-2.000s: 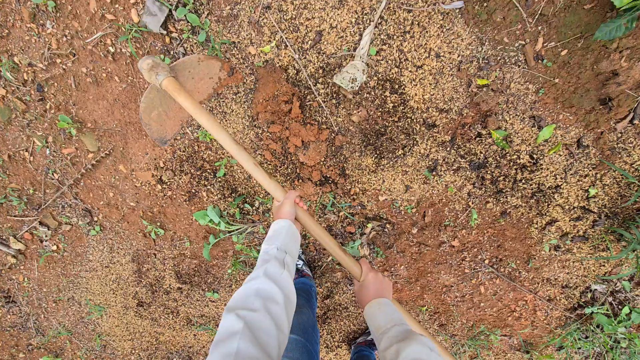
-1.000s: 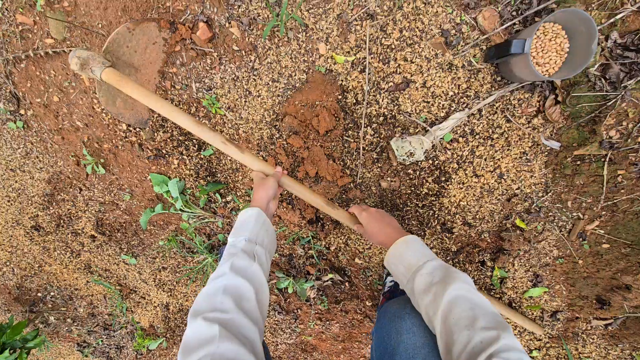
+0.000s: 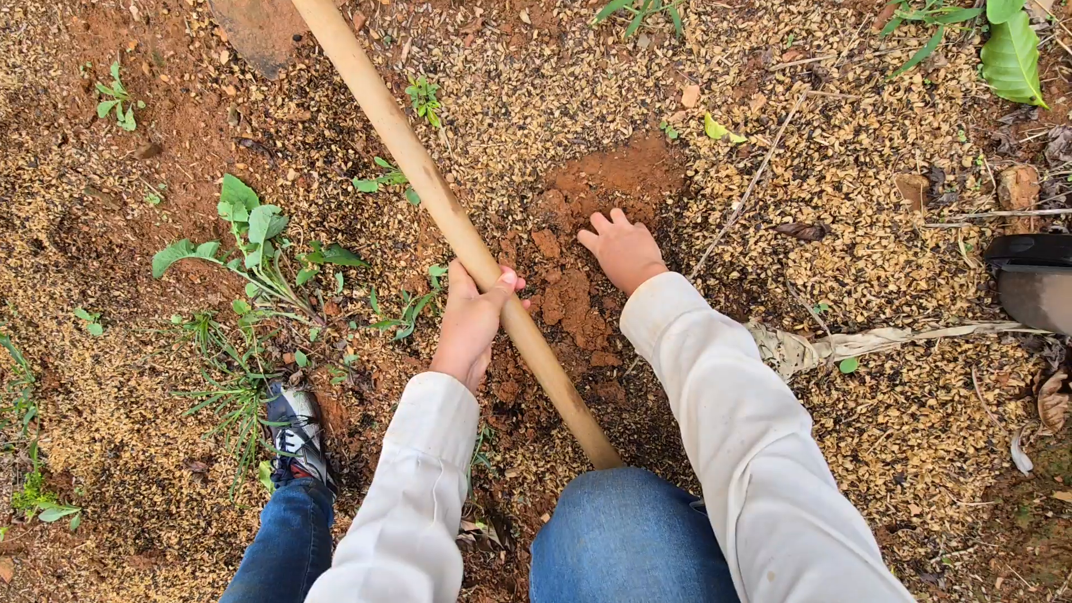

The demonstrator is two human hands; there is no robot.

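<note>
My left hand [image 3: 476, 322] grips the wooden handle [image 3: 410, 155] of a hoe, which slants from the top left down to my knee. Part of the hoe's rusty blade [image 3: 261, 33] shows at the top edge. Right of the handle, my right hand [image 3: 621, 251] reaches over a patch of loose red soil [image 3: 578, 293], its fingers spread and holding nothing. Whether its fingertips touch the ground I cannot tell. Small clods lie between my two hands.
Leafy weeds [image 3: 266, 243] grow at the left, above my shoe [image 3: 297, 431]. A dry, pale strip of plant matter [image 3: 879, 339] lies at the right, beside a partly visible jug [image 3: 1038, 293]. Pale husks [image 3: 904, 260] cover much of the ground.
My right hand has let go of the hoe handle and moved to the loose soil. My left hand still holds the handle. The view is now closer to the ground.
</note>
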